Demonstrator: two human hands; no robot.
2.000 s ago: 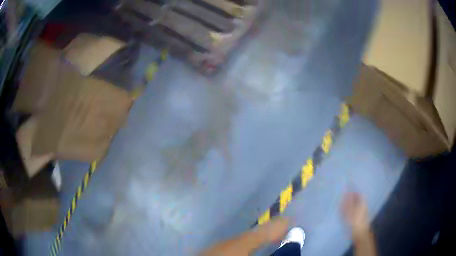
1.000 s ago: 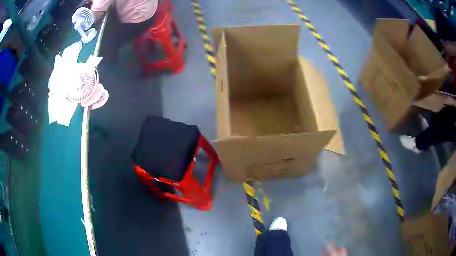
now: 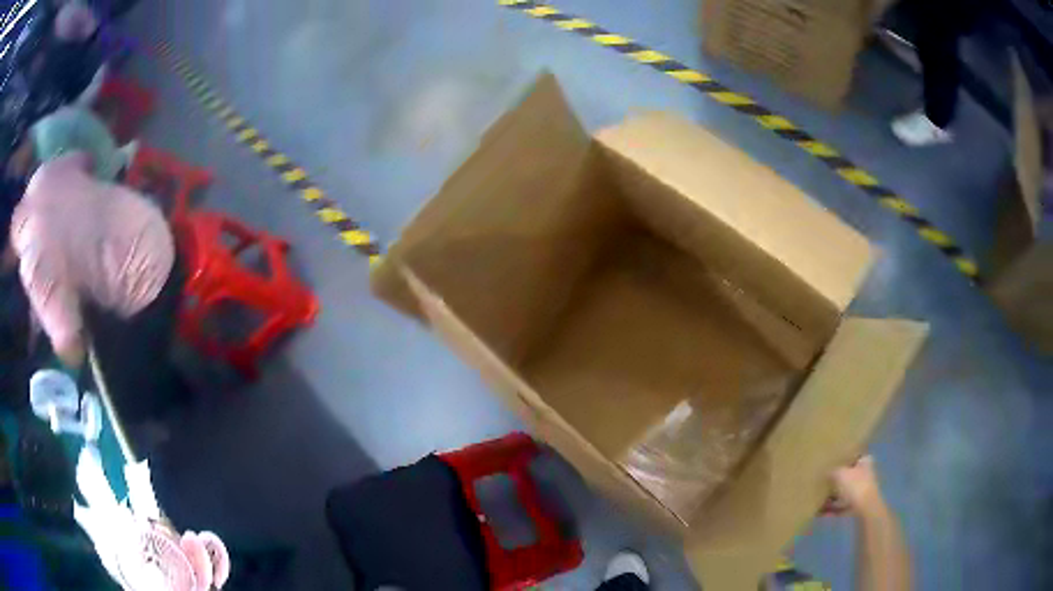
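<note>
A large open brown carton [image 3: 647,312] stands on the floor in front of me, its flaps folded outward. Some clear shiny plastic [image 3: 693,450] lies inside at its near end. My right hand [image 3: 852,487] is at the outer side of the near right flap, its fingers closed around the flap's edge. My left hand is not in view.
A red stool with a black top [image 3: 410,525] stands close to the carton's left. A seated person in pink [image 3: 98,237] and more red stools [image 3: 243,289] are at the left. Yellow-black tape [image 3: 739,102] crosses the floor. Another carton [image 3: 797,46] and a person's leg are at the upper right.
The view has turned, and the carton now appears larger and slanted. My right hand has come up from the bottom edge and taken hold of the flap.
</note>
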